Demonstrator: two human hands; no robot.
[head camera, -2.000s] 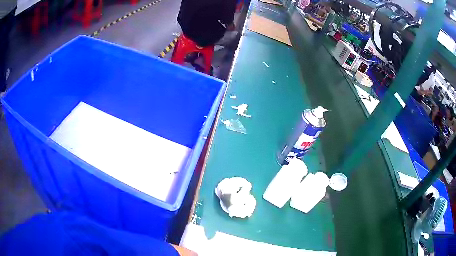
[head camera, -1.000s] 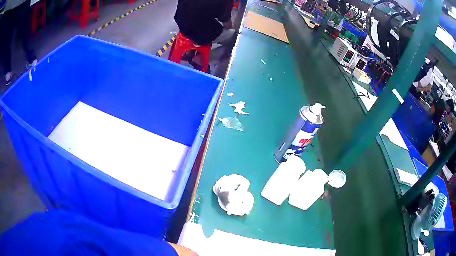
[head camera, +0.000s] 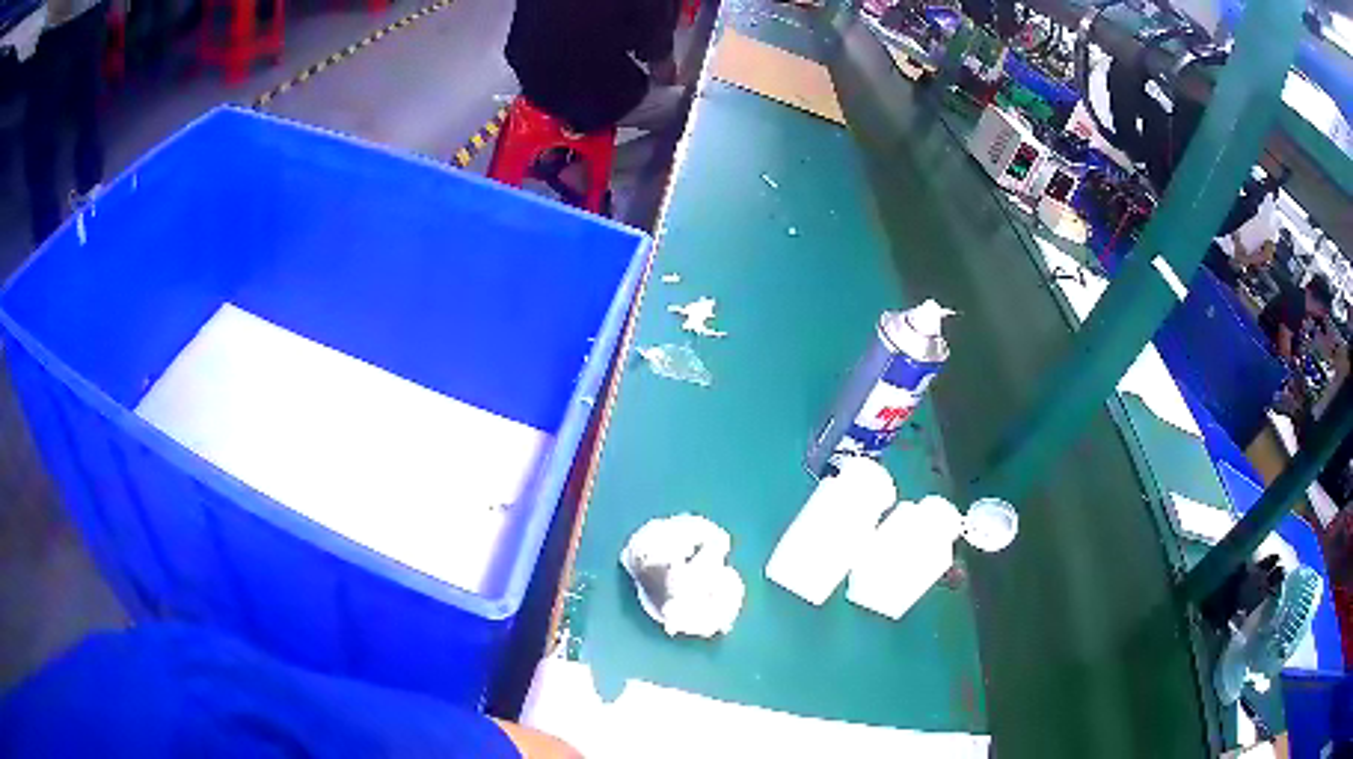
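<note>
A large white sheet (head camera: 742, 727) lies at the near end of the green bench, cut off by the bottom edge. A blue sleeve and a bit of bare wrist reach to it from the lower left; my left hand is out of the picture below. My right hand is not in view. A crumpled white rag (head camera: 683, 575) lies beyond the sheet. Two white bottles (head camera: 834, 531) stand to its right, one with its round lid open. A blue and white spray can (head camera: 881, 389) stands behind them.
A deep blue tote (head camera: 319, 489) with a white sheet (head camera: 356, 445) at its bottom stands left of the bench. White and clear scraps (head camera: 678, 362) lie farther along. A person in black sits on a red stool (head camera: 552, 148). A small fan (head camera: 1279, 630) is at right.
The view has shifted slightly, so the bench items appear a little farther left. A standing person's legs at the far left have moved. The blue sleeve stays at the sheet.
</note>
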